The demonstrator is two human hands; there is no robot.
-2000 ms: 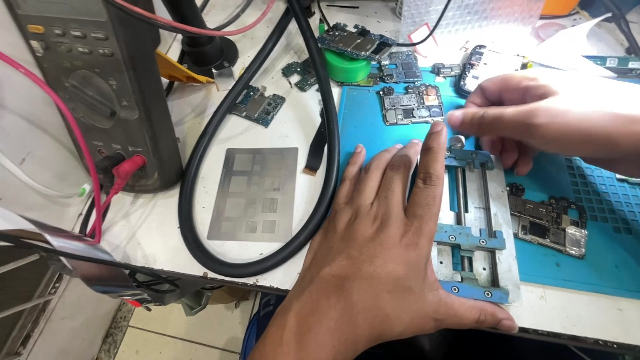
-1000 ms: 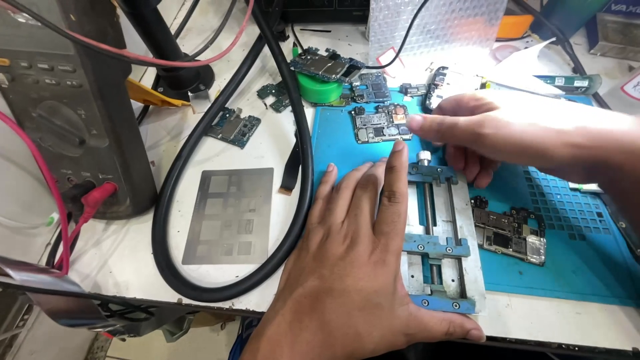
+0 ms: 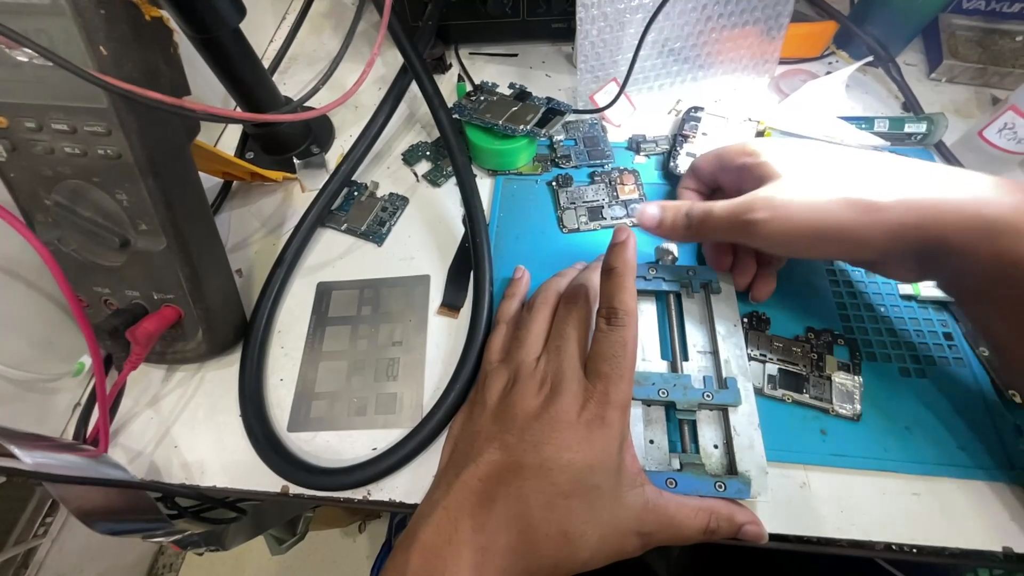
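My left hand [image 3: 560, 408] lies spread over the left side of a blue and silver metal board holder [image 3: 740, 400], its thumb along the near edge and its index finger pointing away. Beyond the holder, my right hand [image 3: 744, 208] hovers with curled fingers, its thumb tip by the corner of a phone circuit board [image 3: 600, 196] on the blue mat [image 3: 848, 448]. Whether the right hand holds anything is hidden. The holder's knurled screw [image 3: 666, 254] sits just below the right thumb. A second phone board [image 3: 804, 364] lies right of the holder.
A thick black cable [image 3: 252, 368] loops around a metal stencil [image 3: 360, 352]. A multimeter [image 3: 120, 184] with red leads stands left. More boards lie behind, one on a green round container [image 3: 500, 150]. Bubble wrap [image 3: 672, 48] stands at the back; a loose board [image 3: 370, 212] lies left.
The view has shifted somewhat. My left hand stays on the holder and my right hand remains near the far circuit board; nothing else has plainly changed.
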